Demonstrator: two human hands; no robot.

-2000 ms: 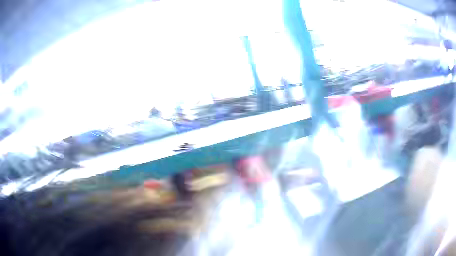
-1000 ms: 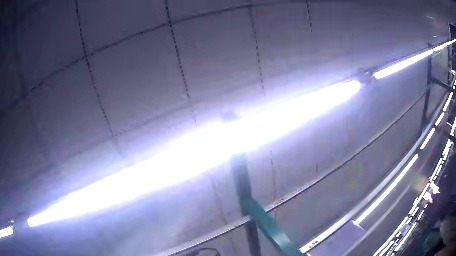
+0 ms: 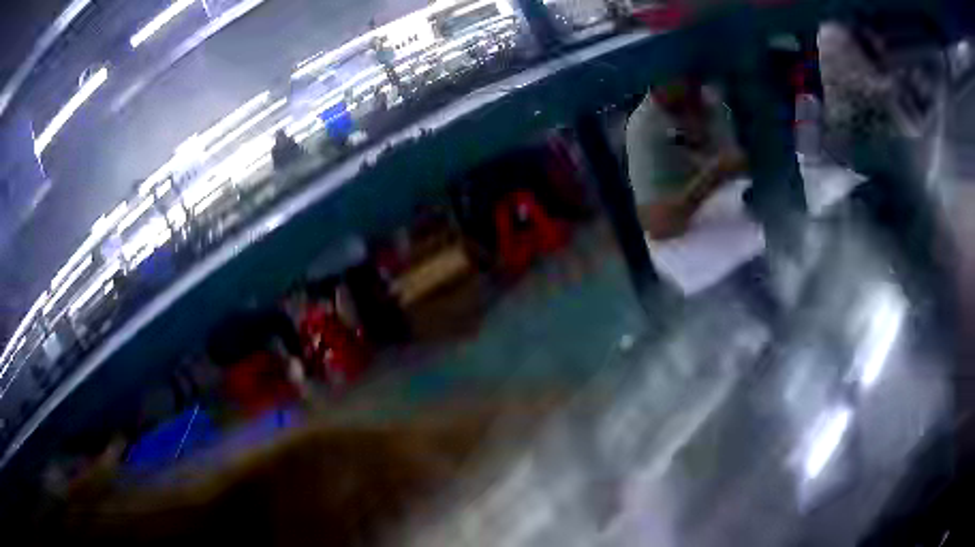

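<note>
The view is tilted and heavily blurred. I can make out neither my left hand nor my right hand. Nearest in front of me, a grey-white, shiny blurred surface fills the lower right, with bright reflections on it; I cannot tell what it is. A brown blurred area lies at the lower left. No tool or work piece can be made out.
A long dark green raised shelf runs diagonally across, with a dark green post at the right. Beyond it, another person's forearm is over a white surface. Red items and a blue flat item show below the shelf.
The view has swung down from the ceiling and lamp strip to the shelf and the area below it. The other person's arm and the red and blue items now show.
</note>
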